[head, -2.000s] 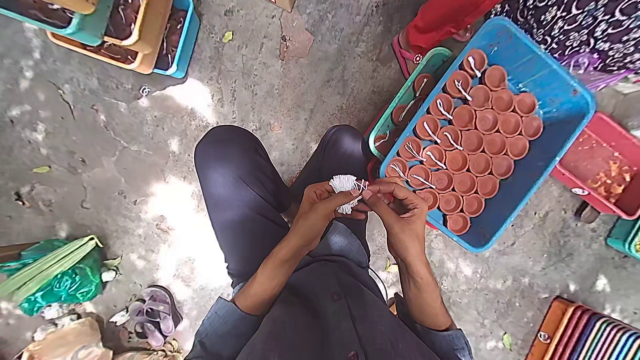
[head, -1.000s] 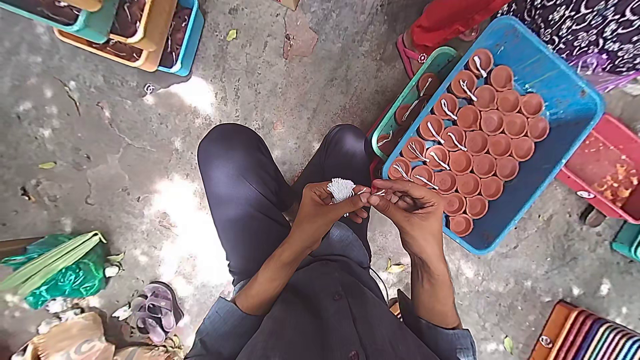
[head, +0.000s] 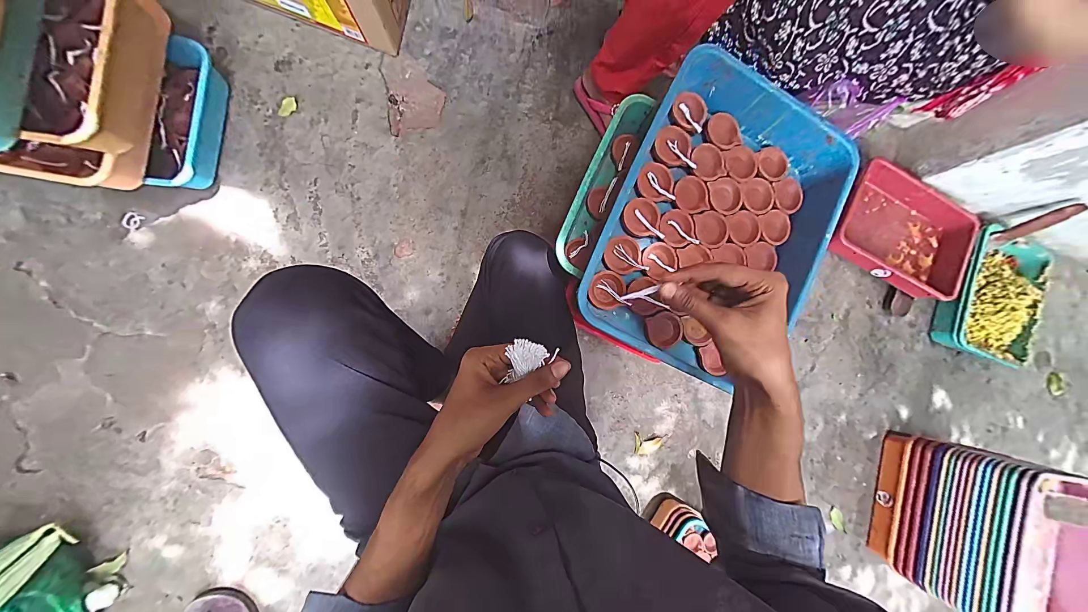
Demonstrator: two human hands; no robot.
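A bundle of white cotton wicks (head: 526, 357) is pinched in my left hand (head: 501, 387), above my lap. My right hand (head: 735, 319) reaches over the near part of a blue plastic tray (head: 820, 229) and holds a white wick (head: 653, 291) between thumb and fingertips. Small round clay cups (head: 724, 195) stand in rows in the tray. White wicks lie in the cups along its left side, while those farther right show none. My right hand hides some of the near cups.
A green tray (head: 568, 208) with wicked cups adjoins the blue one. Another person's red-clothed leg (head: 633, 47) is behind it. To the right are a red tray (head: 960, 255), a green basket of yellow-green bits (head: 1005, 302) and striped stacked goods (head: 960, 518). Stacked trays (head: 204, 127) stand upper left.
My right hand has moved away from my left hand, to the right and over the blue tray, with a wick in its fingers. My left hand still holds the bundle above my lap.
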